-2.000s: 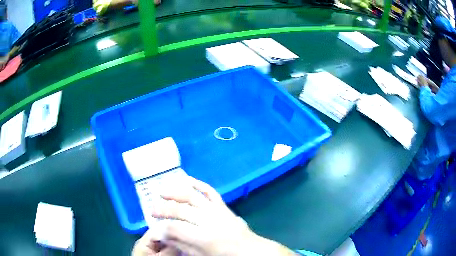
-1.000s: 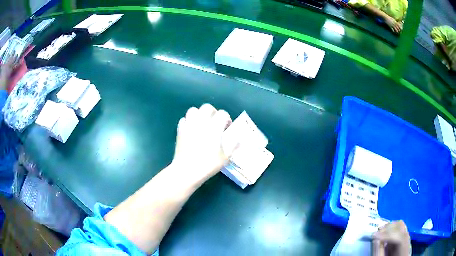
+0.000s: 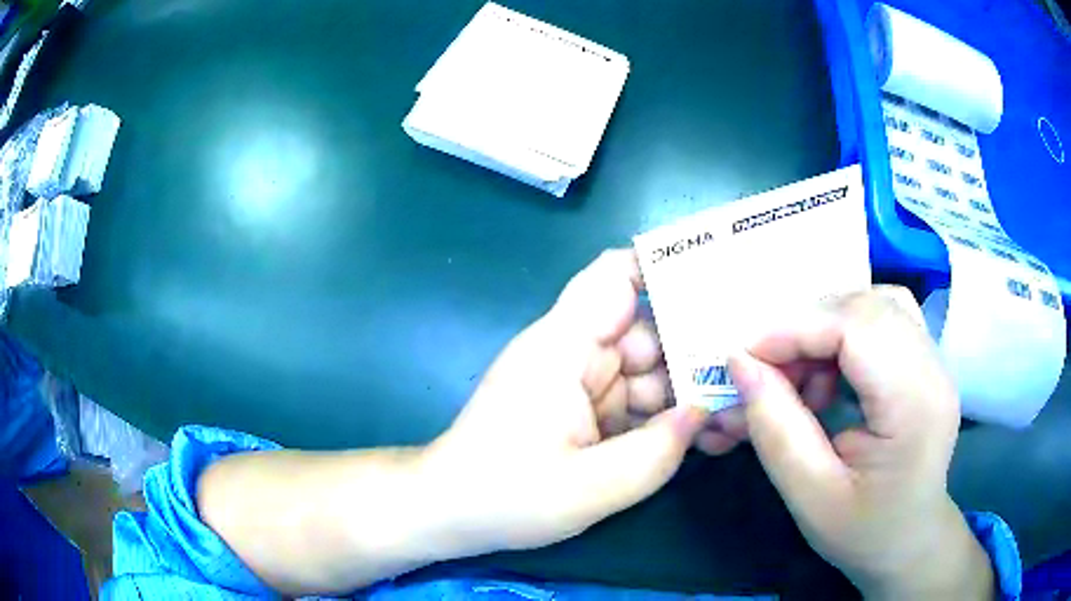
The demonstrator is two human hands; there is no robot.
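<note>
A white warranty card (image 3: 763,276) with a dark brand word and a black title bar along its top edge is held up in front of me. My left hand (image 3: 576,411) holds it at its left side and lower corner, thumb in front. A barcode label (image 3: 712,376) lies at the card's lower left corner. My right hand (image 3: 857,411) has thumb and index fingertips at the label's right end; whether they still grip it is unclear. The label roll (image 3: 940,71) is in the blue bin, its printed strip hanging over the bin's edge beside my right hand.
A stack of white cards (image 3: 523,100) lies on the dark green bench beyond my hands. The blue bin (image 3: 863,129) is at the right, with a thin pale ring (image 3: 1050,139) inside. Bundled card stacks (image 3: 53,241) and clear plastic are at the far left.
The view has shifted. My left hand has left the stack and now holds a card. My right hand has moved from the label strip to the card, where a barcode label now shows.
</note>
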